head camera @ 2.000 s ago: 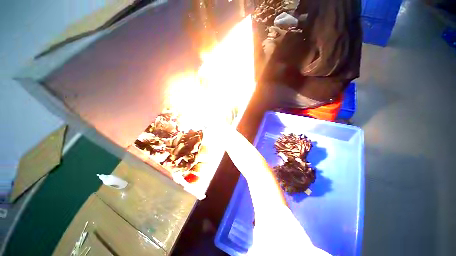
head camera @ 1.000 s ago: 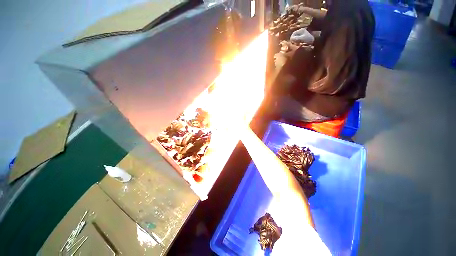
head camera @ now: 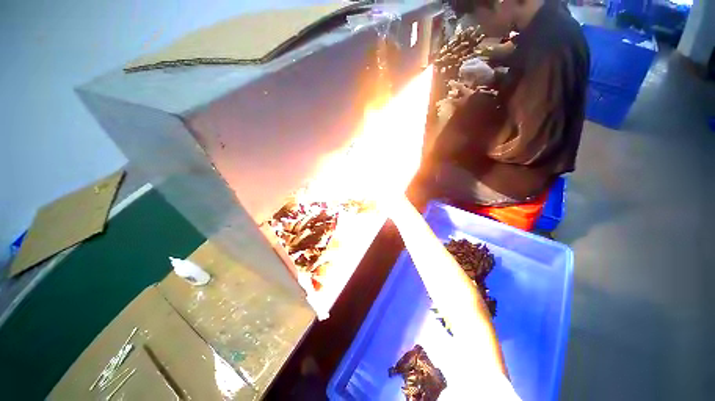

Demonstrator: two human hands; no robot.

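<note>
A single bare arm, overexposed to white, reaches from the bottom right over the tray to the lit metal box; I take it for my right arm. My right hand (head camera: 386,194) is lost in the glare at the opening, so its fingers and any hold are hidden. Dark spiky pieces (head camera: 302,233) lie inside the metal box (head camera: 251,145). The blue plastic tray (head camera: 533,309) holds dark pieces behind the forearm (head camera: 472,258) and another spiky piece (head camera: 419,374) at its near end. My left hand is not in view.
A white nozzle bottle (head camera: 190,271), thin pale sticks (head camera: 117,364) and a dark slim tool (head camera: 162,373) lie on the cardboard-covered bench. A green belt (head camera: 117,254) runs left. A person in dark clothing (head camera: 533,102) sits beyond the tray. Blue crates (head camera: 619,74) stand behind.
The near tray piece, absent two seconds ago, shows since one second ago. The arm swung over the tray and reaches the box again. Fewer box pieces show. The view has shifted, revealing more beyond the box.
</note>
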